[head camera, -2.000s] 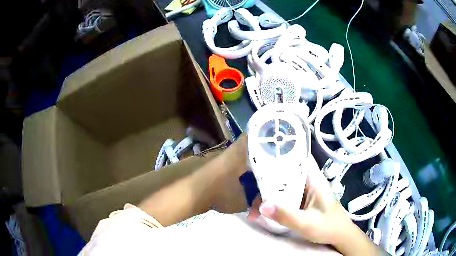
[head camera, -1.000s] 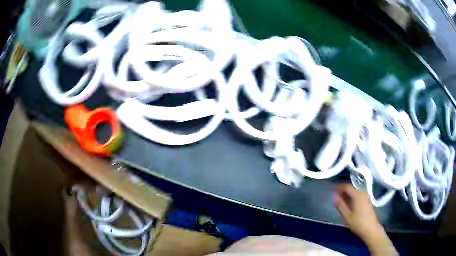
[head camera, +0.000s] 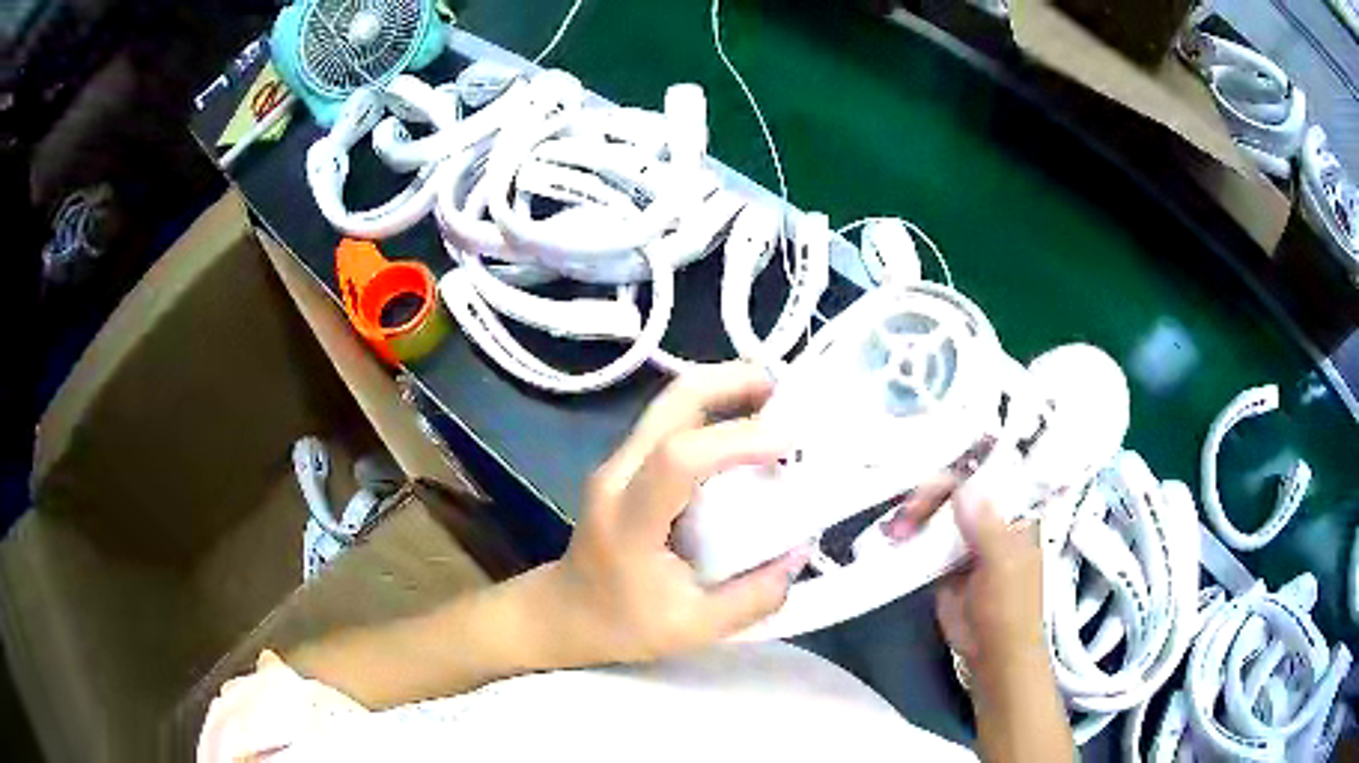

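A glossy white neck fan point(head camera: 850, 432) is held up in front of me, its round spoked grille facing up toward the camera. My left hand point(head camera: 671, 514) grips its lower left end, fingers above and thumb below. My right hand point(head camera: 991, 574) holds the fan's right side from below, partly hidden by it. A second rounded white end shows at the right, close to the first; I cannot tell whether it is the same unit. More neck fans point(head camera: 589, 224) lie tangled in a heap behind on the dark worktop point(head camera: 522, 435).
An orange tape dispenser point(head camera: 391, 303) lies at the bench edge. A teal desk fan point(head camera: 361, 45) stands at the far left end. An open carton point(head camera: 149, 492) with a few white units is at left. A green belt point(head camera: 1073, 254) runs behind, with a thin white cable across it.
The view has swung back left from the right end of the bench. Both hands are now on a raised neck fan; one second ago a hand was low over the bench at right.
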